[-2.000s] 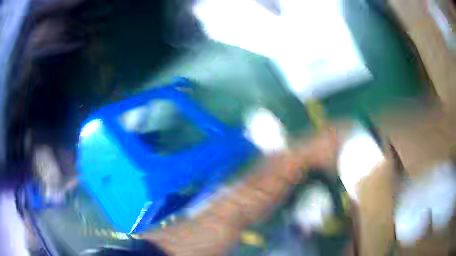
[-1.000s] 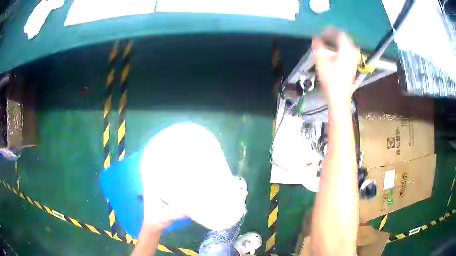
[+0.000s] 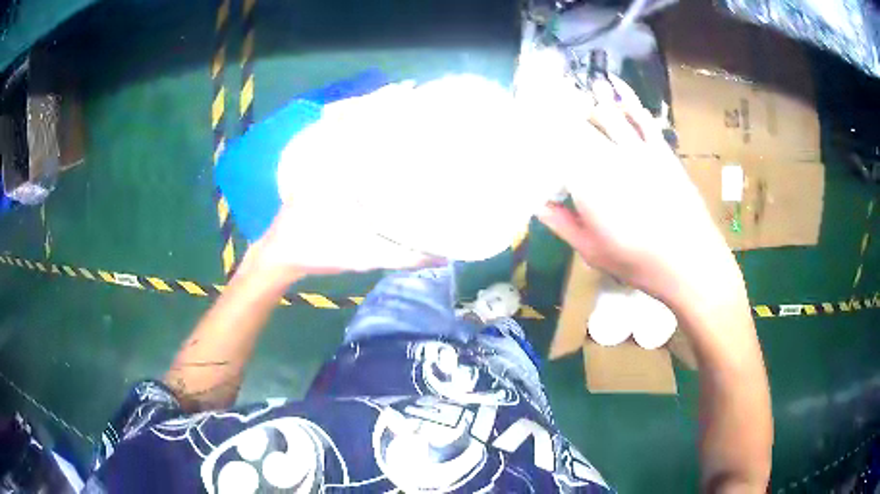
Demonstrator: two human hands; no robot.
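Observation:
A large white canister (image 3: 415,174) is in front of me, overexposed, so its edges and details are washed out. My left hand (image 3: 323,241) holds it from its left and lower side. My right hand (image 3: 622,183) is at its right end, with the thumb low and the fingers raised; glare hides whether it grips or touches anything. The blue stool (image 3: 256,169) shows behind and left of the canister. Whether the canister rests on the stool cannot be told.
A metal-framed stand with dark fittings (image 3: 598,58) is at the top, right of centre. A flattened carton (image 3: 772,203) lies right of it. An open carton (image 3: 627,371) with white canisters (image 3: 632,318) is at lower right. Yellow-black tape (image 3: 318,301) crosses the green floor. A box stands far left.
My right hand has come down from the bench side to the canister's right end. The view has tilted down, showing my shirt and the open carton. My left hand remains on the canister.

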